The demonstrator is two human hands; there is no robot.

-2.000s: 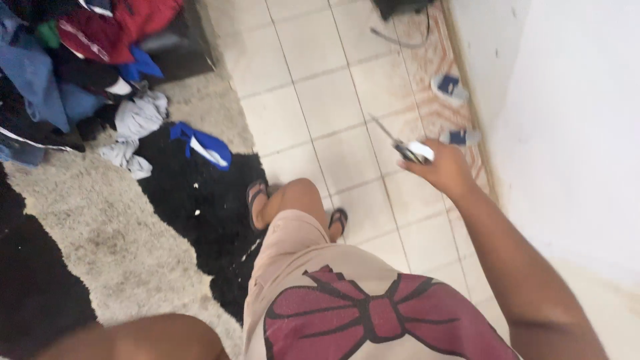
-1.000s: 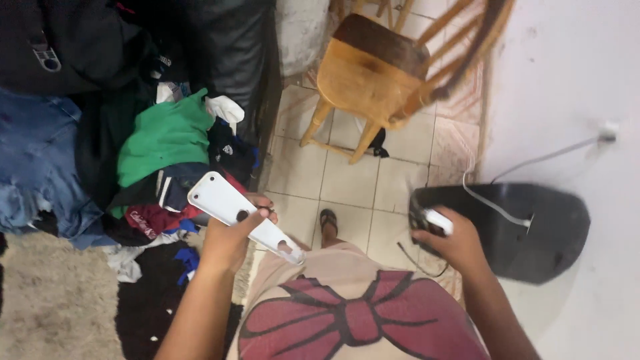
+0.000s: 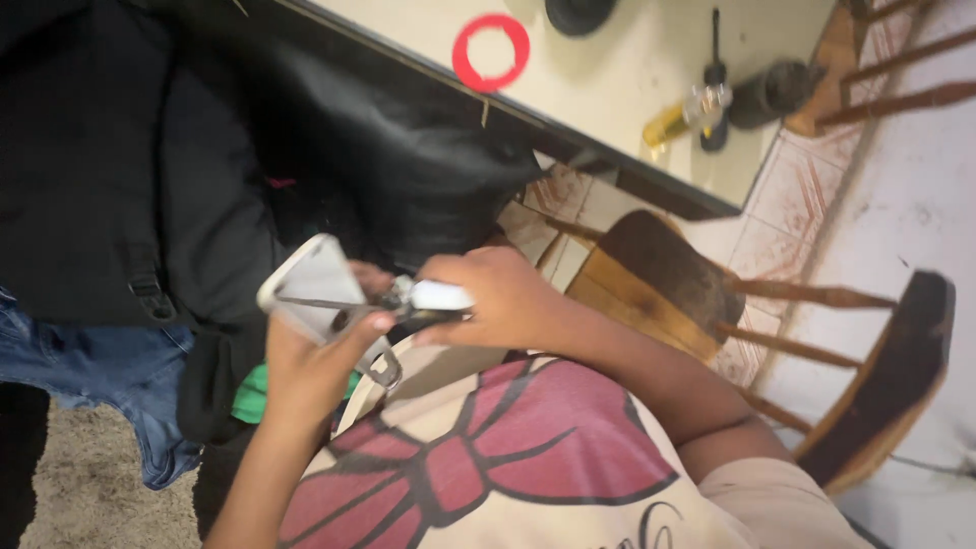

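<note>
My left hand holds a flat white plastic part with rounded ends and holes, in front of my shirt. My right hand is closed around a small tool or several small items; a white piece and a dark handle show at its fingers. A thin dark shaft points left from there across the white part. Both hands are close together, and blur hides whether the shaft touches the part.
A light table bears a red ring, a yellow-handled tool, a dark screwdriver and a black cylindrical object. A wooden chair stands at right. A black bag and jeans lie at left.
My hands were apart one second ago and are now together before my shirt. The white part was in my left hand then too. The view has swung toward the table.
</note>
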